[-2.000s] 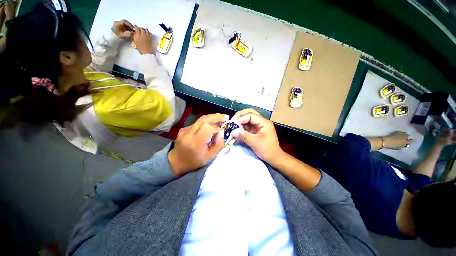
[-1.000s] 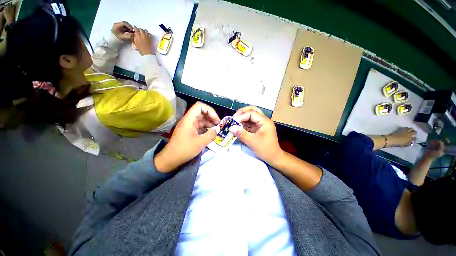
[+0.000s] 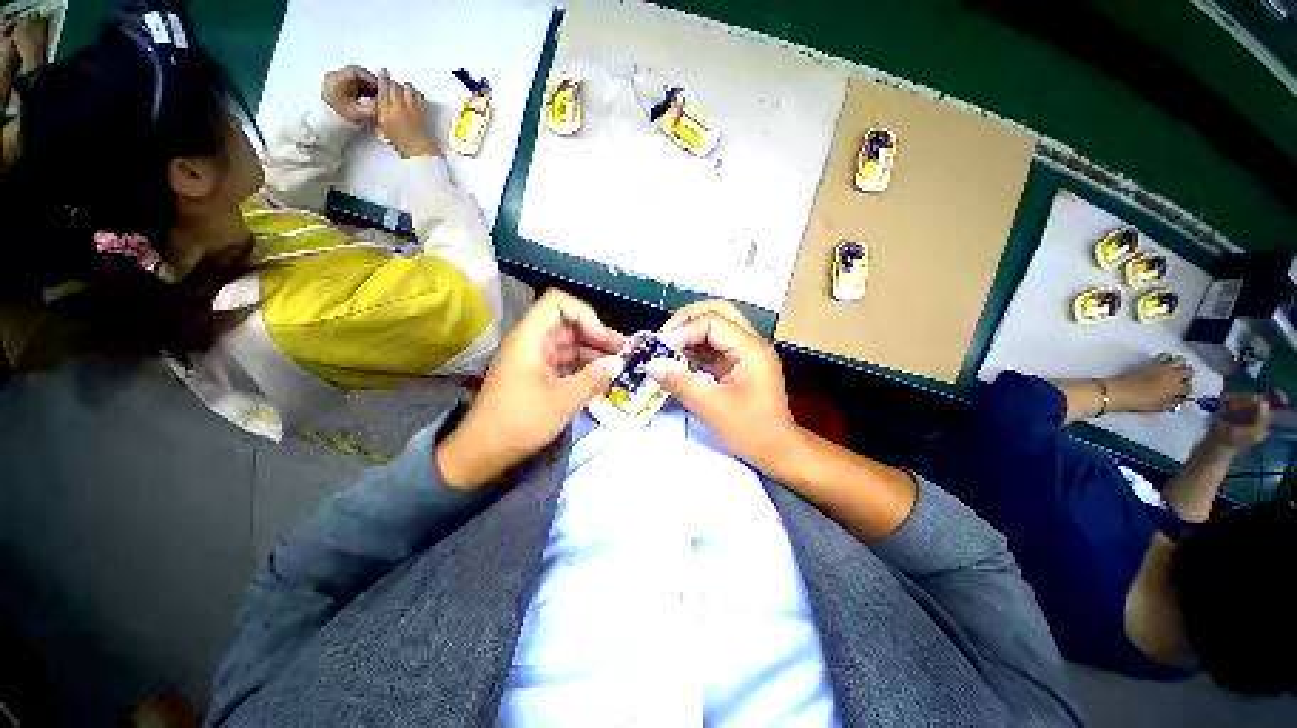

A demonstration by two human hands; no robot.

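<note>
I hold a part-assembled unit [image 3: 626, 401] above my lap, a white rounded shell with yellow inside. A dark blue-black circuit board [image 3: 643, 359] sits at its far end. My left hand [image 3: 534, 377] grips the unit's left side, with the thumb at the board's edge. My right hand [image 3: 733, 381] grips its right side, with the thumb on or near the board. The fingertips hide parts of the shell's rim. Any thin wires are too small to tell.
Two units lie on the white work mat [image 3: 683, 213] ahead, one with a dark part outside its shell. Two more lie on the brown board [image 3: 910, 313]. A person in yellow [image 3: 370, 313] sits left, another in dark blue [image 3: 1024, 484] right, near a black box [image 3: 1235, 306].
My left hand has shifted left and opened up around the unit, so more of its shell and yellow inside shows than two seconds ago. My right hand has barely moved.
</note>
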